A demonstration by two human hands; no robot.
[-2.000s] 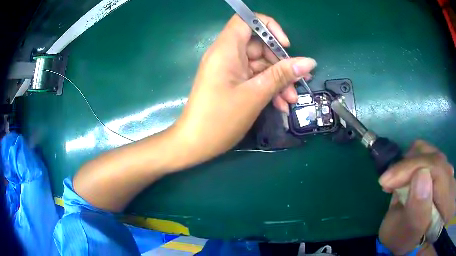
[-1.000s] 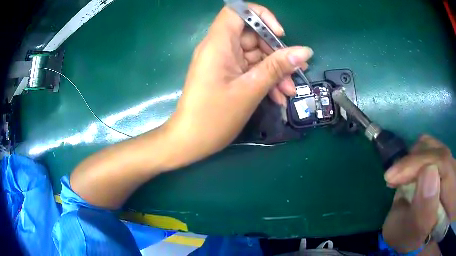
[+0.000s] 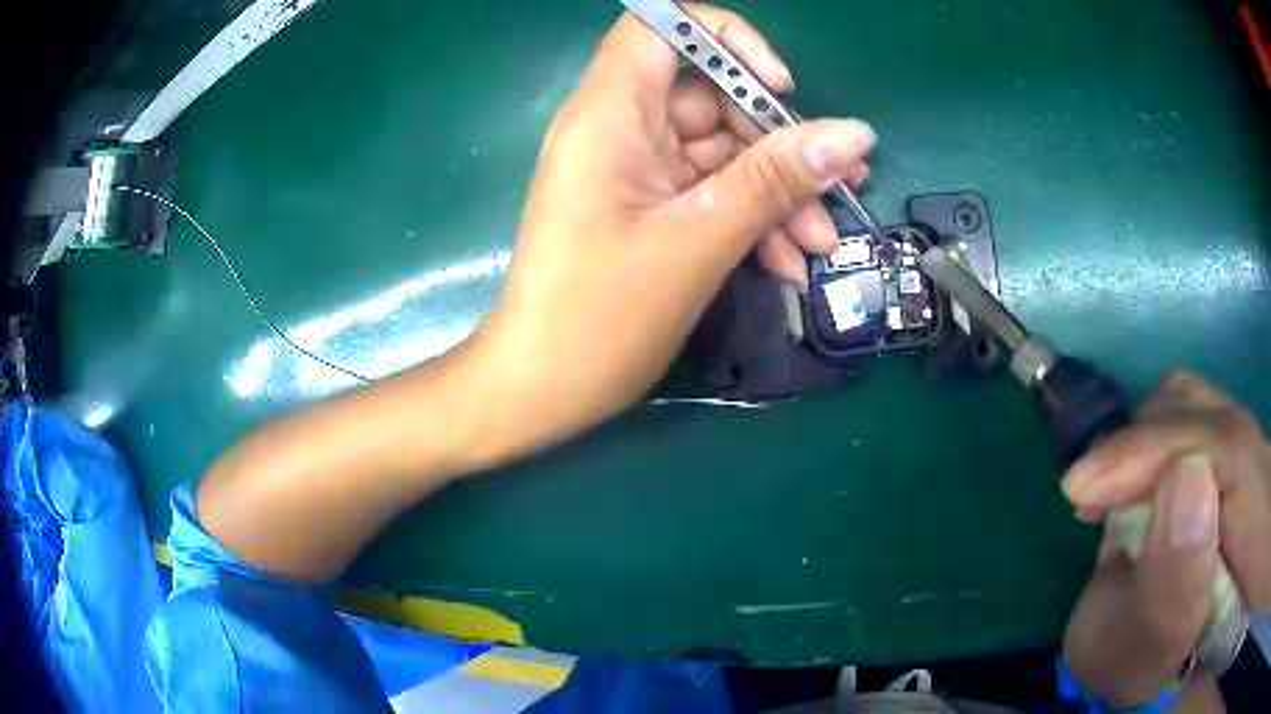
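A small black rounded-square smartwatch case with silver and white parts inside lies in a black holding fixture. My left hand grips silver tweezers with a row of holes; their tips reach the upper edge of the case. My right hand holds a soldering iron by its pale grip, its metal end at the right upper side of the case. The exact contact point is too small to tell. My left hand hides part of the fixture.
A solder spool stands at the left, with thin solder wire curving over the green mat to behind my left forearm. A worn white strip is at the upper left. Yellow tape runs along the near edge. A blue sleeve is at the lower left.
The whole view shifted slightly from the first frame. The tweezers and iron stay at the case, with only small shifts of both hands. Nothing was let go.
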